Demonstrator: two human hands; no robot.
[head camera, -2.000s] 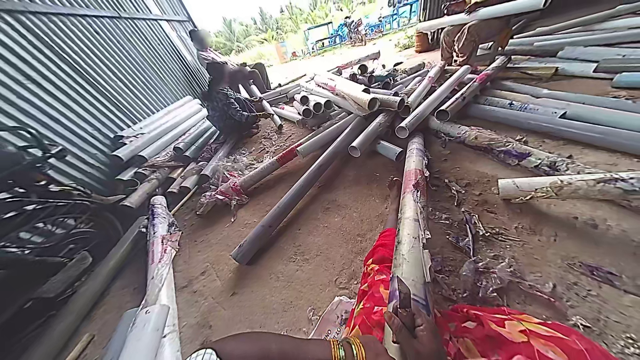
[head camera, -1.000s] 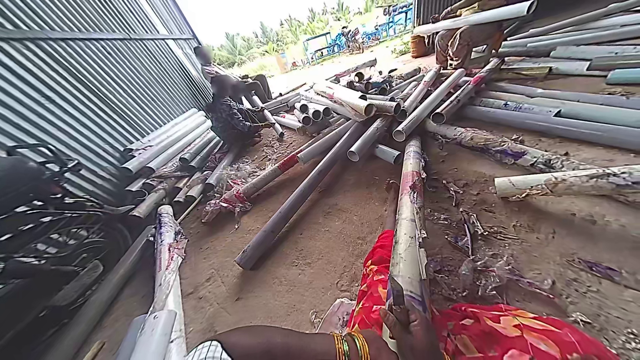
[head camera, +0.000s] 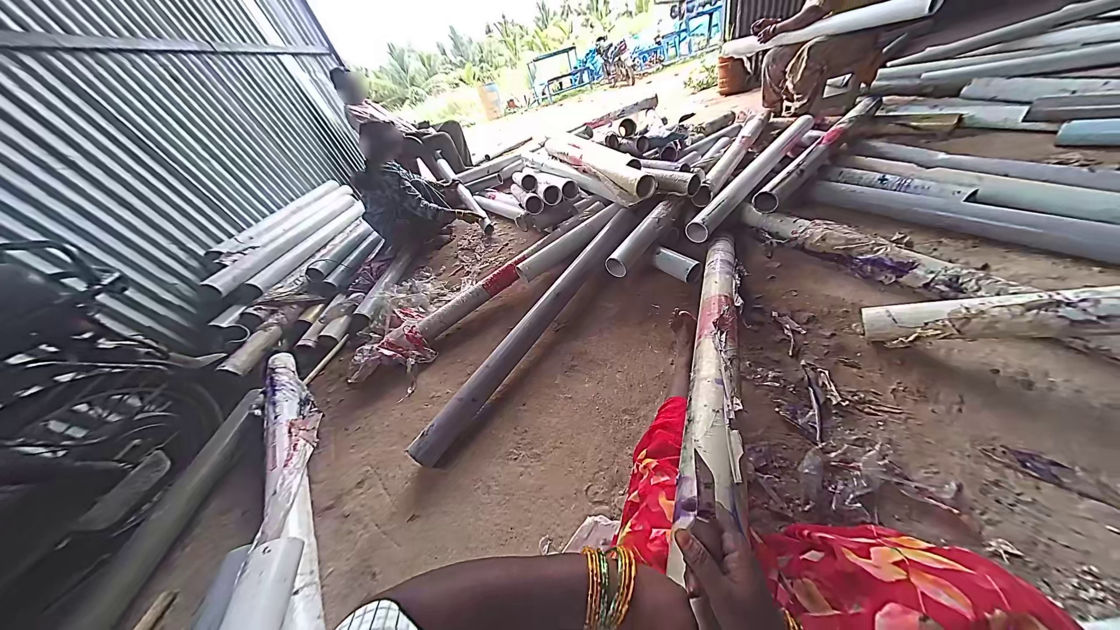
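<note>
A long off-white plastic pipe (head camera: 713, 376), with red and purple stains and torn film along it, runs away from me over my red patterned cloth. At its near end my right hand (head camera: 731, 573) is closed around the pipe, its thumb on the left side. A thin dark flap (head camera: 703, 494) lies against the pipe just above the fingers; whether it is film or a tool cannot be told. My left forearm with bangles comes in from the left, and my left hand (head camera: 674, 604) is mostly hidden at the bottom edge. The pipe's far end is by a heap of pipes.
Grey and white pipes (head camera: 525, 337) cross ahead on bare soil. More pipes (head camera: 980, 201) lie at right, beside torn film (head camera: 840, 477). A motorcycle (head camera: 87, 394) stands at left by a corrugated metal wall (head camera: 166, 149). People sit at back left (head camera: 398, 197) and back right (head camera: 809, 57).
</note>
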